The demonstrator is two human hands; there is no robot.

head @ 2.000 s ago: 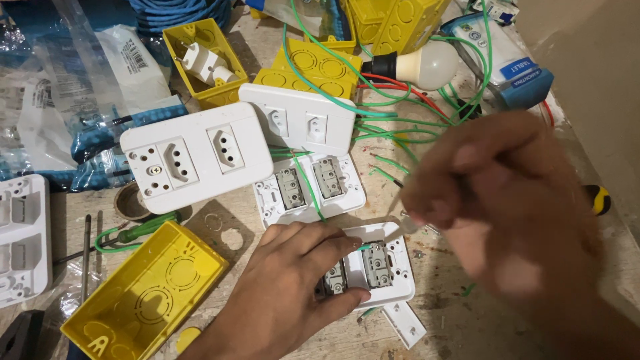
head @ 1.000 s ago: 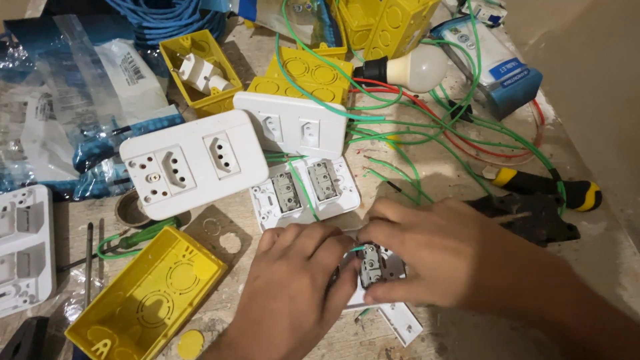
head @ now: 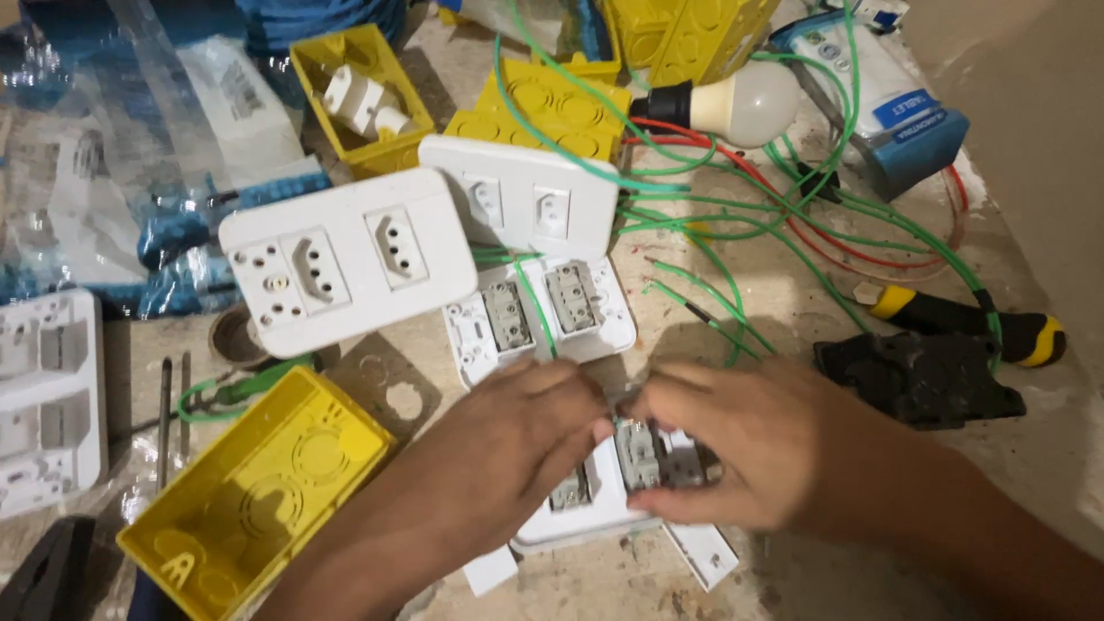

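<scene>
Both my hands are on a white double socket plate [head: 595, 522], which lies back side up with its grey socket modules [head: 640, 455] showing. My left hand [head: 517, 440] covers its left part, fingertips at the plate's middle. My right hand [head: 733, 440] has its thumb at the lower edge of the right module and its fingers above it. A bit of green wire shows between the hands; which fingertips pinch it is hidden. Behind lies a second plate, back side up [head: 539, 315], with a green wire [head: 536, 302] across it. Two white plates [head: 349, 259] [head: 522, 194] show their socket faces.
A yellow electrical box [head: 259, 500] stands left of my left forearm, near a screwdriver shaft [head: 165, 423]. Green and red wires, a light bulb [head: 759, 102], a yellow-black handled tool [head: 966, 323] and a black piece [head: 918, 379] lie right. Plastic bags [head: 155, 155] cover the back left.
My right hand, raised and blurred two seconds ago, has come down onto the socket plate. The left hand has stayed at the plate, its fingers now nearer the middle.
</scene>
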